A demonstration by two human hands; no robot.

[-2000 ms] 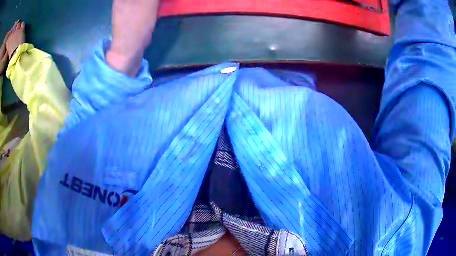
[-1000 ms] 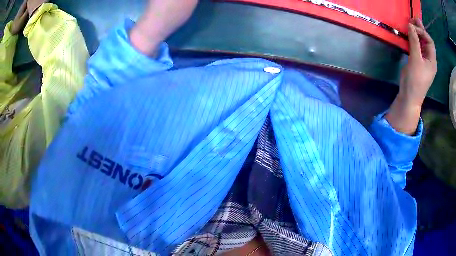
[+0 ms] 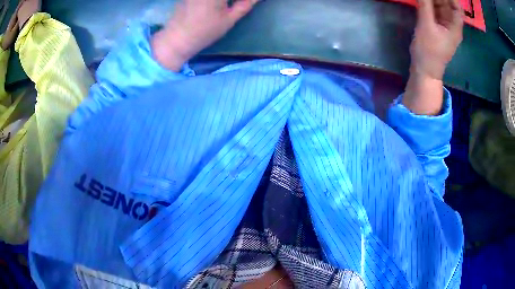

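Observation:
The red-orange pad point(image 3: 475, 16) shows only as a strip and a corner at the top right edge, on the dark green table point(image 3: 316, 34). A thin dark line, perhaps a frame corner, lies on it. My left hand point(image 3: 200, 27) is above the table at the upper left, slightly blurred, thumb stretched to the right; its other fingertips are cut off or hidden. My right hand point(image 3: 437, 42) is at the pad's near edge at the upper right, fingers bent and partly cut off by the top edge. Whether either hand holds anything is not visible.
A person's yellow-green sleeve point(image 3: 51, 68) and hand are at the left, by the table. A round pale slatted grille point(image 3: 510, 93), likely a fan, is at the right edge. My blue striped smock fills the middle, against the table's near edge.
The pad has moved up and mostly out of view. My right hand, out of view at first, came to the pad's corner and now sits further left. My left hand's thumb now shows.

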